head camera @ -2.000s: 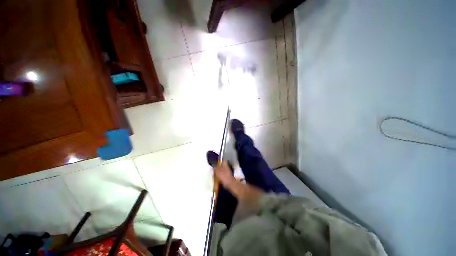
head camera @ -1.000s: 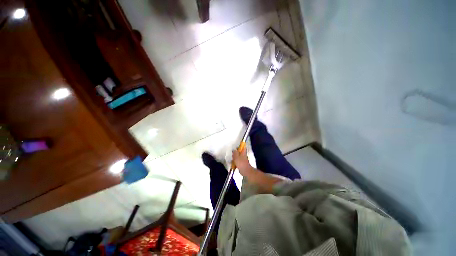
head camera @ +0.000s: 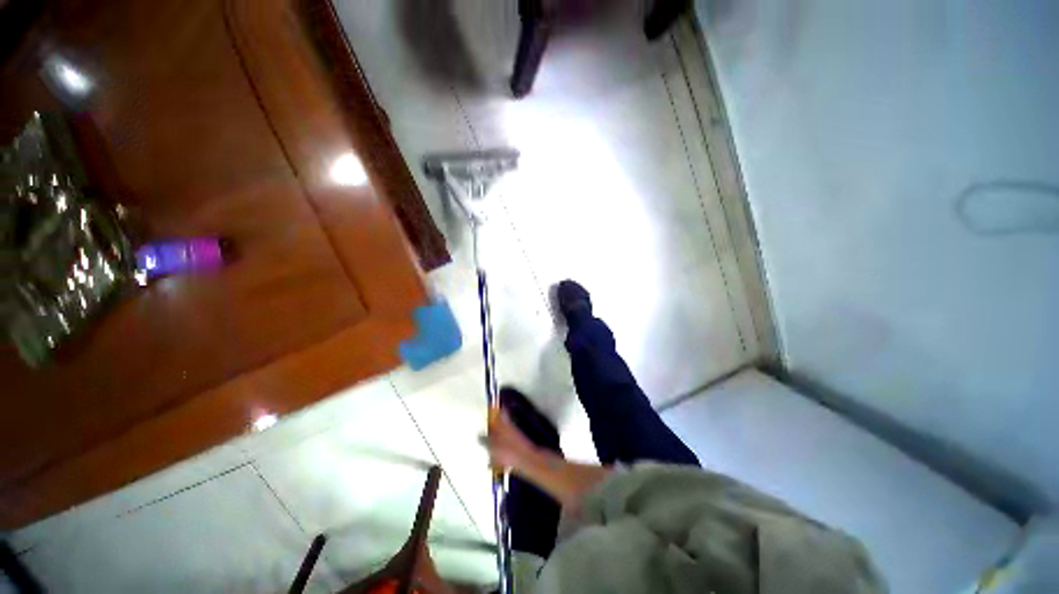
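A mop head [head camera: 470, 165], a pale crossbar, lies on the glossy light floor tiles beside the tea table. Its silver pole [head camera: 484, 313] runs down to the bottom edge of the picture. My right hand [head camera: 508, 441] is shut around the orange-yellow grip section; its fingers are slightly blurred. The top end of the pole is cut off by the picture's edge. My left hand is not in view.
A red-brown tea table [head camera: 267, 255] with a blue corner patch [head camera: 432, 335] is at left. A chair frame [head camera: 420, 534] is at the bottom, dark furniture legs [head camera: 530, 52] at the top. A wall [head camera: 894, 151] and a pale low surface [head camera: 813, 464] are at right.
The mop head has moved left from beside the wall to beside the tea table, and the pole has become nearly upright in the picture. My right hand still grips it.
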